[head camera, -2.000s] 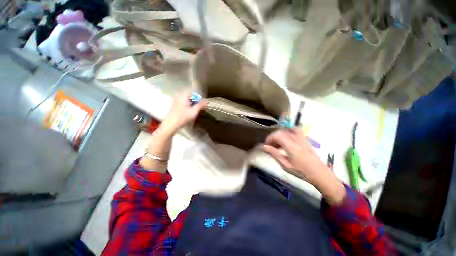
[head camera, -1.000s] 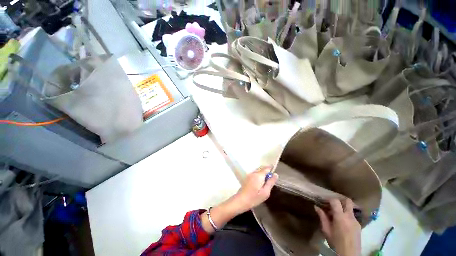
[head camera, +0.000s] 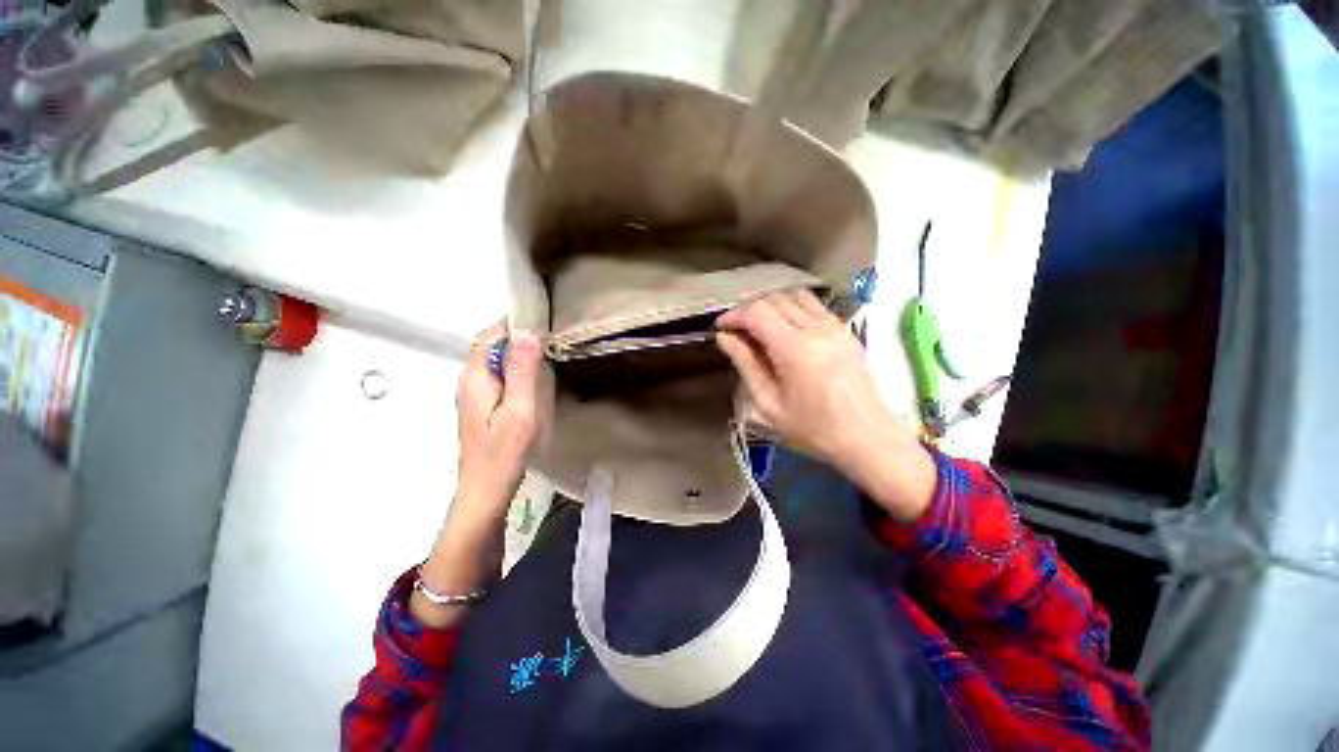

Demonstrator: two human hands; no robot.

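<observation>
An open beige-taupe tote bag [head camera: 646, 162] stands before me, its mouth facing up. A pale strap handle [head camera: 705, 661] hangs over my dark apron. My left hand [head camera: 502, 404] grips the bag's left rim at the blue-filmed side hardware. My right hand [head camera: 805, 367] is at the right part of the inner zip pocket [head camera: 632, 323], fingers on its edge. The pocket shows a dark slit. Blue film [head camera: 864, 284] also shows at the right upper corner. The right fingertips are partly hidden in the pocket opening.
A green air blow gun [head camera: 927, 345] and an awl [head camera: 981, 397] lie on the white table at right. A red container [head camera: 289, 322] is by the grey cabinet [head camera: 162, 382] at left, near a small ring [head camera: 375, 385]. More tote bags [head camera: 367, 88] stand behind.
The view has swung right. The near handle now hangs down over my apron. My right hand has moved from deeper in the bag to the right end of the pocket; my left still holds the rim.
</observation>
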